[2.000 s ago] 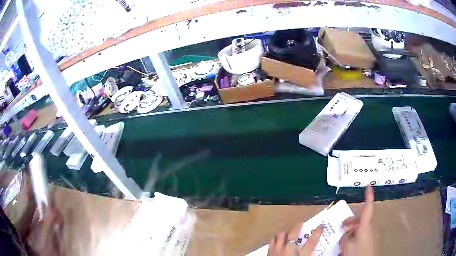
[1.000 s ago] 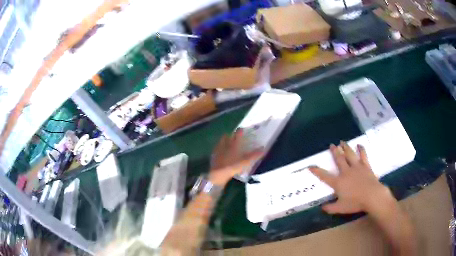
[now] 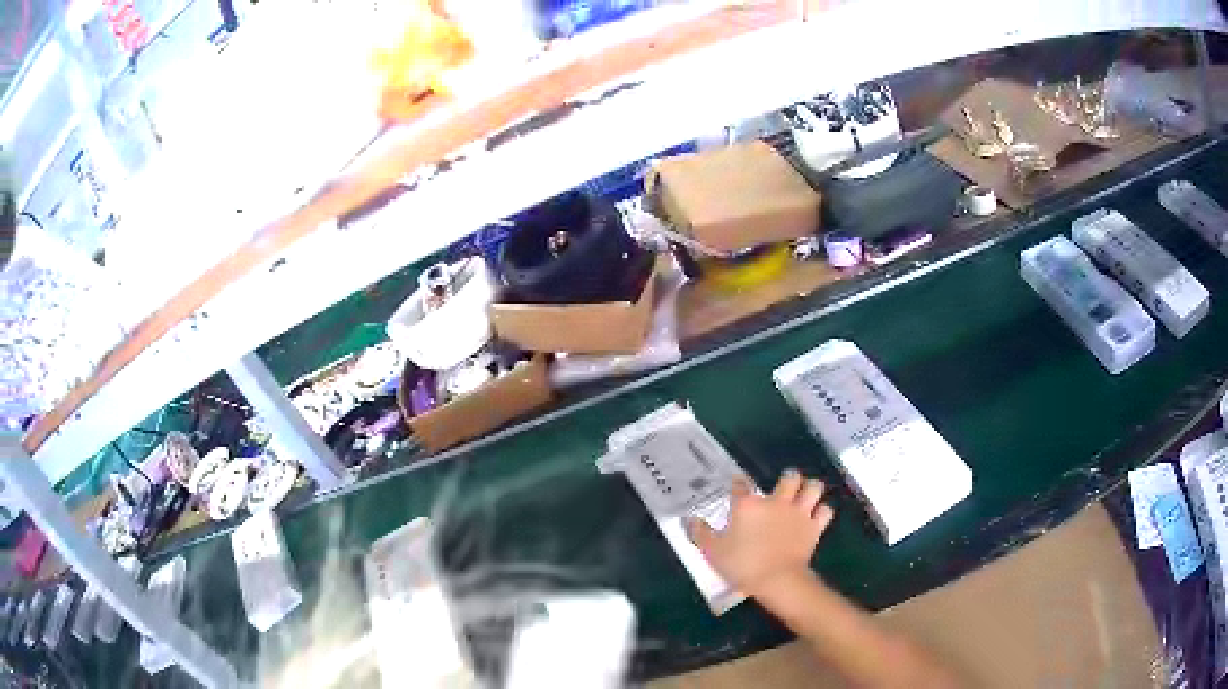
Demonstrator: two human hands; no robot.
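Observation:
My right hand (image 3: 768,536) lies palm down with fingers spread on the lower part of a white retail box (image 3: 677,464), its fingertips past the box's right edge. The box lies slanted on the green conveyor belt (image 3: 754,404), an end flap open at its upper left. Another white retail box (image 3: 875,438) lies to its right, apart from it. A blurred white box (image 3: 572,643) is at the bottom edge. My left hand is not in view.
Clear trays (image 3: 1088,303) and a longer box (image 3: 1142,269) lie on the belt at right. More boxes (image 3: 415,599) lie at left, partly behind a pale blur. A cardboard cover (image 3: 1050,612) and blue card (image 3: 1176,536) are nearer; cartons (image 3: 734,195) stand behind.
The view has swung. The joined-looking boxes under my hands now show as two separate slanted boxes. My right hand now rests on the left one; my left hand has left the picture.

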